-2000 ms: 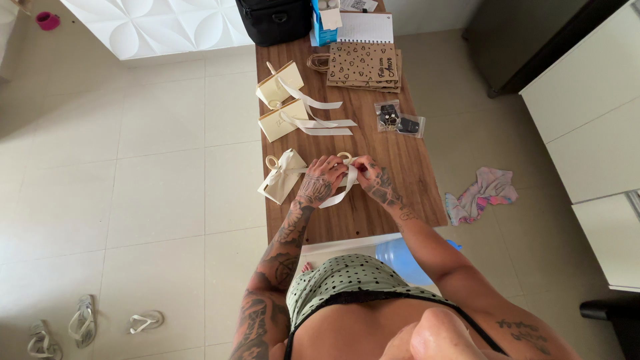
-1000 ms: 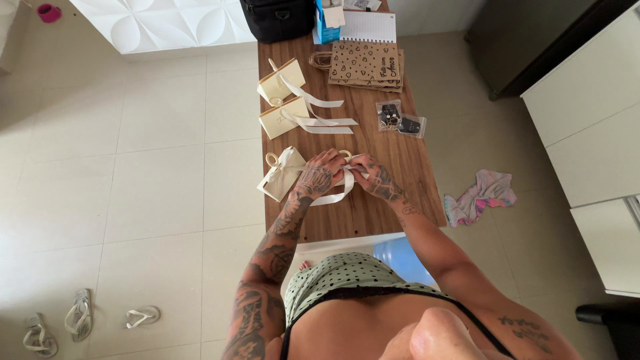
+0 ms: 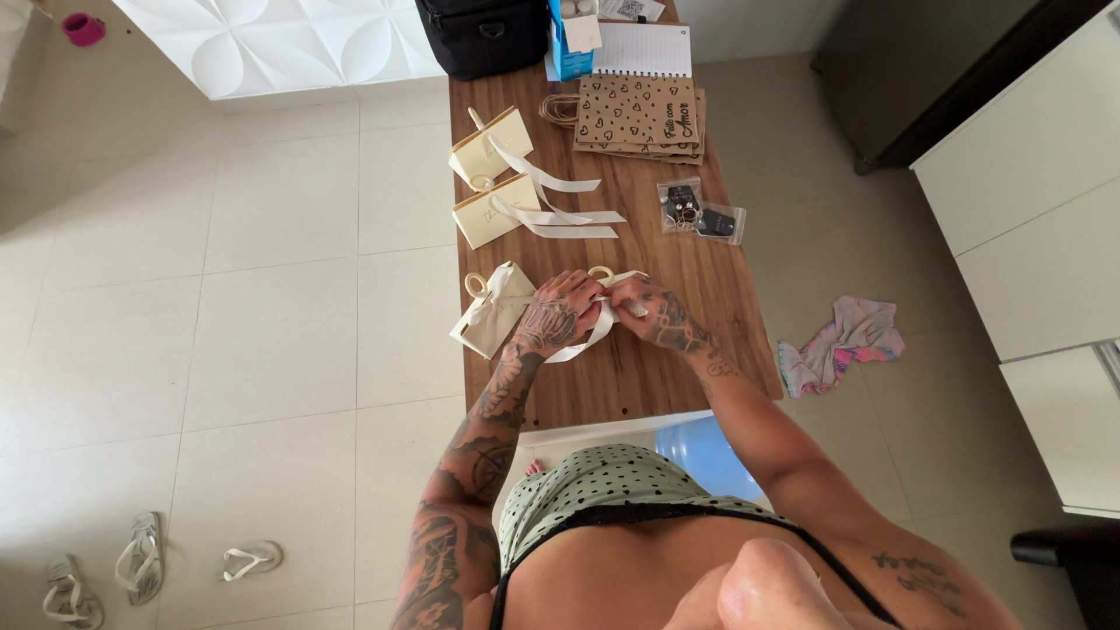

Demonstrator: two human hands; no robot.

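My left hand (image 3: 560,308) and my right hand (image 3: 649,308) meet over the wooden table (image 3: 647,385), fingers pinching a white satin ribbon (image 3: 588,343) whose tail curves down between them. A cream ring handle (image 3: 601,275) shows just above my fingertips; whatever it belongs to is mostly hidden under my hands. Left of my left hand lies a small cream gift box (image 3: 492,325) with a ring handle and a tied white bow. Farther up, two more cream boxes (image 3: 497,212) (image 3: 500,144) lie with loose ribbon tails stretching right.
Kraft paper bags with a heart print (image 3: 634,114) are stacked near a spiral notebook (image 3: 647,51), a blue carton (image 3: 573,52) and a black bag (image 3: 481,35). Small plastic packets with jewellery (image 3: 700,210) lie near the right edge. A cloth (image 3: 844,346) and flip-flops (image 3: 140,558) are on the floor.
My hands stay at the same spot with the ribbon, their fingers shifting slightly. The ribbon tail has changed its curve.
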